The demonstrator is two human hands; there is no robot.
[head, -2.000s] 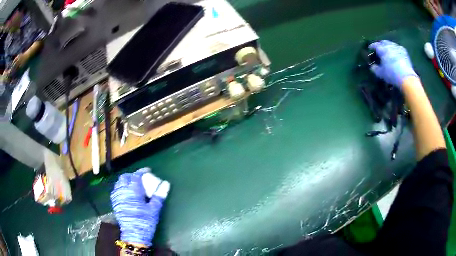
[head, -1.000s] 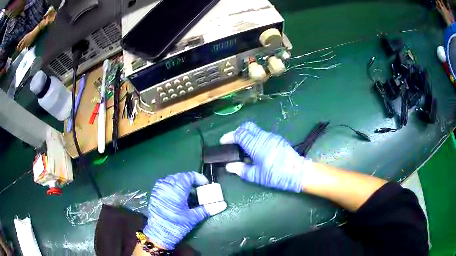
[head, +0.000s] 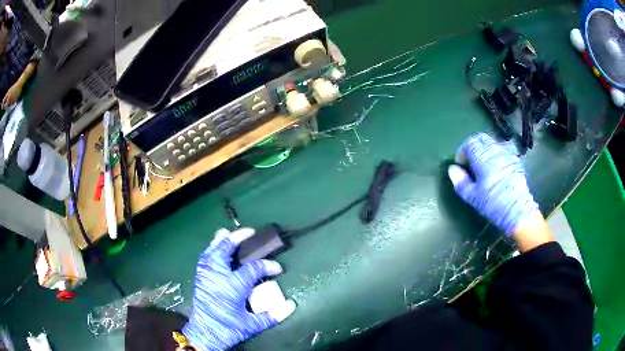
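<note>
My left hand (head: 229, 291), in a blue-violet glove, holds the white socket (head: 266, 299) between thumb and fingers at the lower middle. A black power adapter (head: 264, 245) is at its fingertips, right above the socket; its prongs are hidden. The adapter's lead (head: 329, 218) runs right to a bundled part (head: 377, 192) on the bench. My right hand (head: 495, 184), gloved too, is over the bench at the right, fingers bent; a thin dark line near its fingertips is blurred, so I cannot tell if it holds the lead's end.
The cream instrument (head: 226, 96) with lit digits and knobs (head: 311, 99) stands at upper left, a black smartphone (head: 175, 51) on it. A black adapter pile (head: 531, 86) lies upper right, near a blue fan (head: 607, 44). A green bin (head: 596, 226) is at right. Tools (head: 109, 182) lie on the wooden board.
My right hand has let go of the adapter and moved right. The adapter now sits against my left hand's fingers by the socket, and its lead bundle shows in the middle of the bench.
</note>
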